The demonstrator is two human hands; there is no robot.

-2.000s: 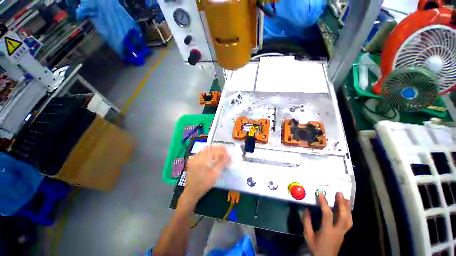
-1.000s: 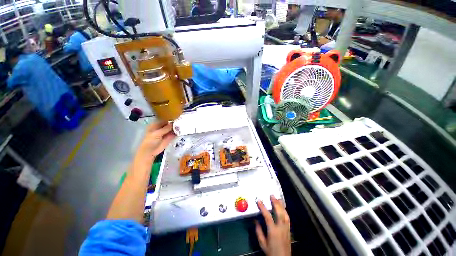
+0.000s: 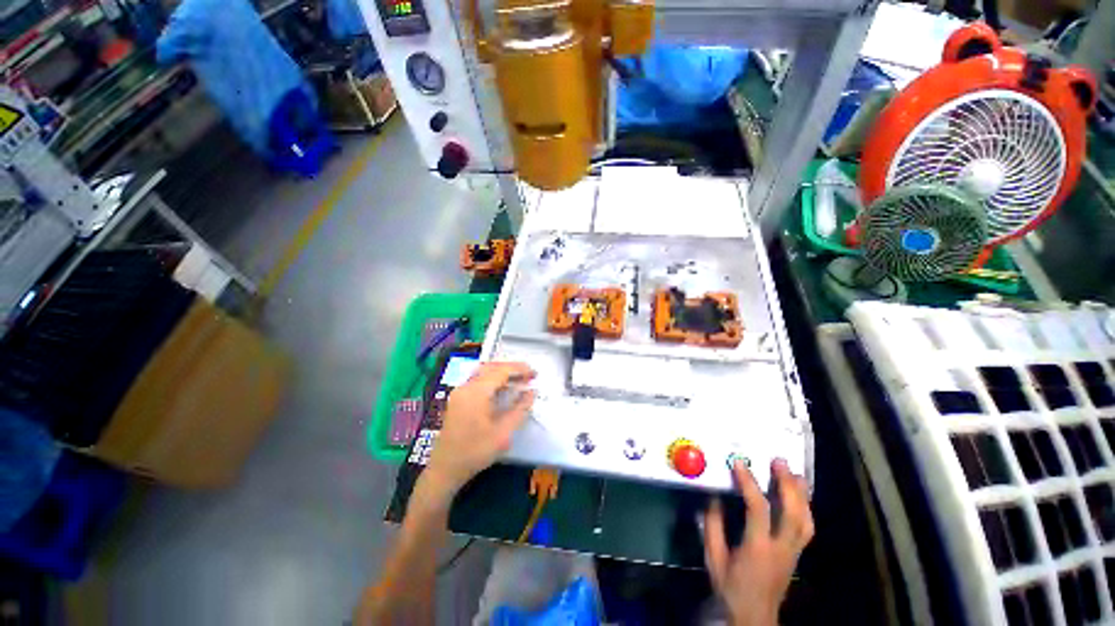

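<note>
Two orange fixtures sit on the grey plate of the white press machine (image 3: 550,422). The left fixture (image 3: 587,312) holds a small unit with gold and white glints and a black piece at its front edge. The right fixture (image 3: 697,318) has a dark centre. The amber cylinder (image 3: 547,110) hangs above the plate's back left. My left hand (image 3: 479,422) rests at the machine's left front, fingers bent; a pale patch shows at its fingertips, but I cannot tell if it holds something. My right hand (image 3: 761,538) is empty, with a finger on the green button (image 3: 739,461), right of the red emergency stop (image 3: 688,460).
A green basket (image 3: 389,391) and a spare orange fixture (image 3: 487,254) lie left of the machine. A white tray (image 3: 911,355) stands right, with an orange-red fan (image 3: 978,177) and small green fan (image 3: 919,241) behind. A person in blue (image 3: 239,67) is at far left.
My left hand has come from the plate's back left to the machine's left front. My right hand stays by the green button. The view has tilted down again since one second ago.
</note>
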